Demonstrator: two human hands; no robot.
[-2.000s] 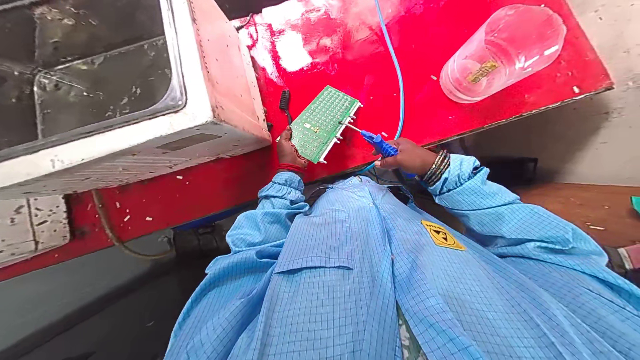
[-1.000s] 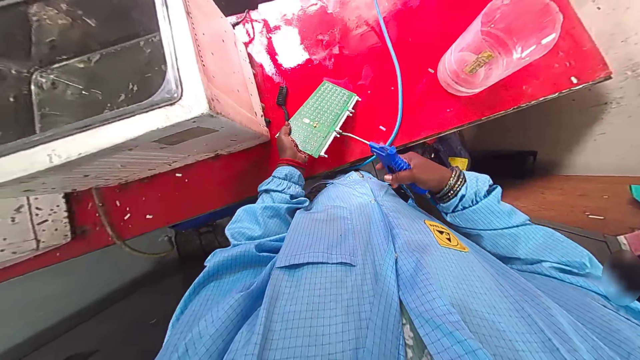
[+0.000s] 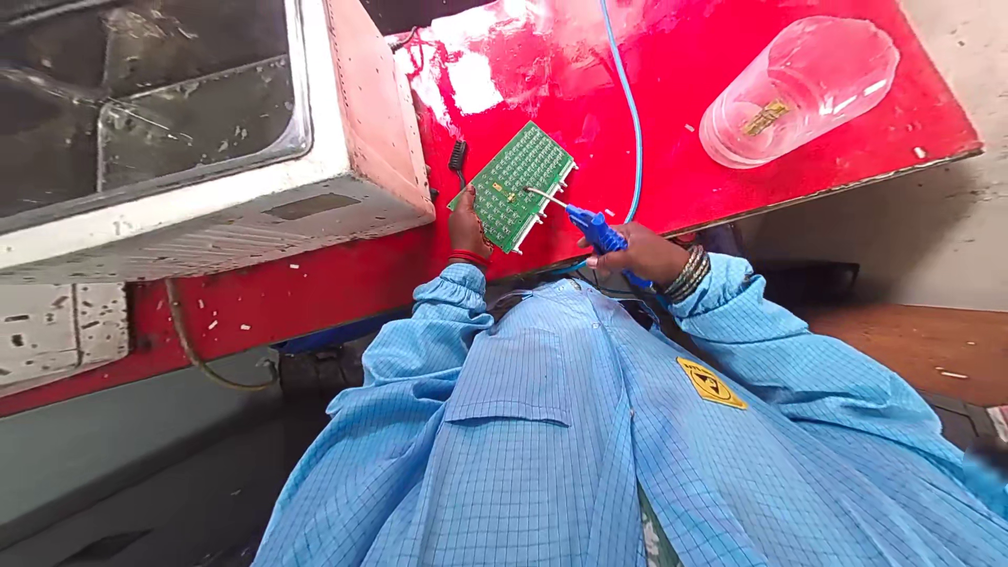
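Observation:
A green printed circuit board with white connectors along its right edge is tilted above the red tabletop. My left hand grips its lower left corner. In my right hand is a blue air blow gun with a thin metal nozzle. The nozzle's end lies over the middle of the board; whether it touches is not clear. A light blue hose runs over the table down toward the gun. Just beyond my left hand lies a small black brush.
A white metal machine housing with a dark window stands at the left. At the right, a clear plastic container lies on the red table. Small white scraps are scattered on the table, and a tan hose hangs at its front left.
The nozzle has moved from the board's connector edge to over its middle. My right hand has shifted slightly, still on the blow gun. The left hand has kept its hold on the board.

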